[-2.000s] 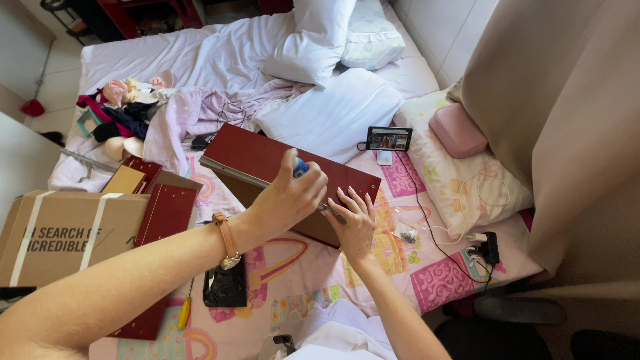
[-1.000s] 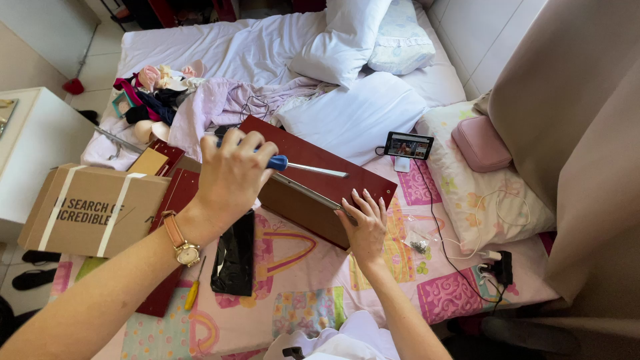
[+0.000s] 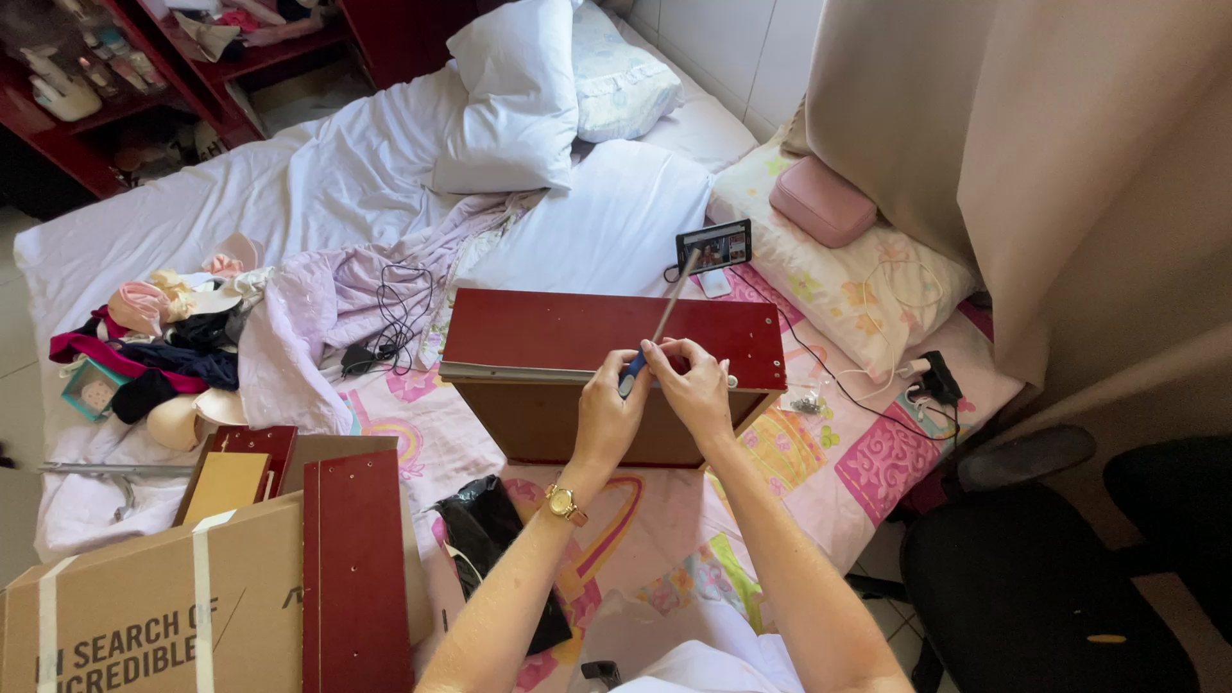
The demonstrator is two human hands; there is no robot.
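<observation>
My left hand [image 3: 612, 409] holds a screwdriver [image 3: 632, 373] by its blue handle, the long metal shaft pointing up and away. The fingertips of my right hand [image 3: 695, 385] meet near the top of the handle; whether they grip it or something small is unclear. Both hands are over the near edge of a dark red wooden drawer or box [image 3: 616, 332] standing on the bed. A pale metal slide rail [image 3: 520, 372] runs along that edge, partly hidden by my hands. Screws show at the red panel's right end.
Left are a cardboard box [image 3: 125, 616], a loose red panel [image 3: 356, 577] and piled clothes [image 3: 173, 356]. A black plastic bag [image 3: 491, 539] lies before the drawer. Behind are a propped phone [image 3: 714, 245] and pillows [image 3: 515, 96]. A small bag of screws [image 3: 807, 402] and cables lie right; an office chair [image 3: 1020, 577] stands beyond.
The screwdriver, lying across the red panel a second ago, now points up and away. My hands have come together at its handle. The drawer sits at a different angle in view.
</observation>
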